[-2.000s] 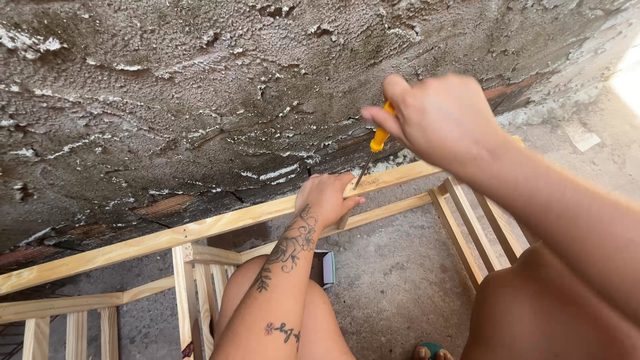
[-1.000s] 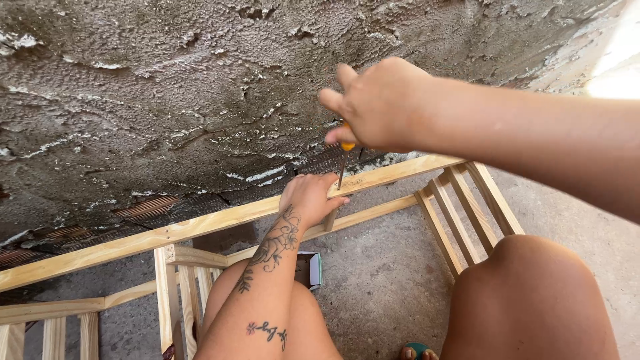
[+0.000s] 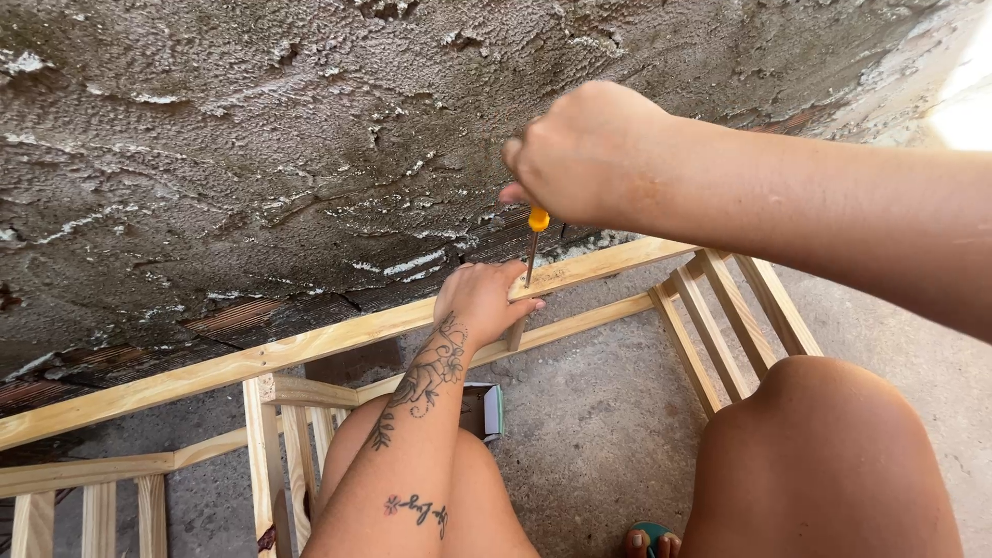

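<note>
My right hand (image 3: 593, 155) is closed around the yellow handle of a screwdriver (image 3: 538, 220), held nearly upright. The screwdriver's metal shaft runs down to a screw spot on the top face of a long wooden rail (image 3: 589, 265). Just left of the tip, my left hand (image 3: 482, 304) grips that rail, fingers over its far side and thumb along the near side. Beneath the rail, a short wooden piece (image 3: 516, 335) meets a lower wooden bar (image 3: 581, 324). The screw's head is too small to make out clearly.
A rough plastered wall (image 3: 248, 147) stands right behind the rail. Slatted wooden frames are at left (image 3: 263, 465) and right (image 3: 725, 310). An open small box (image 3: 493, 411) lies on the concrete floor (image 3: 597, 434) beside my leg, and my sandalled foot (image 3: 652, 539) shows at the bottom.
My right hand has closed on the screwdriver handle again after its fingers were spread one second ago. My left hand still holds the rail.
</note>
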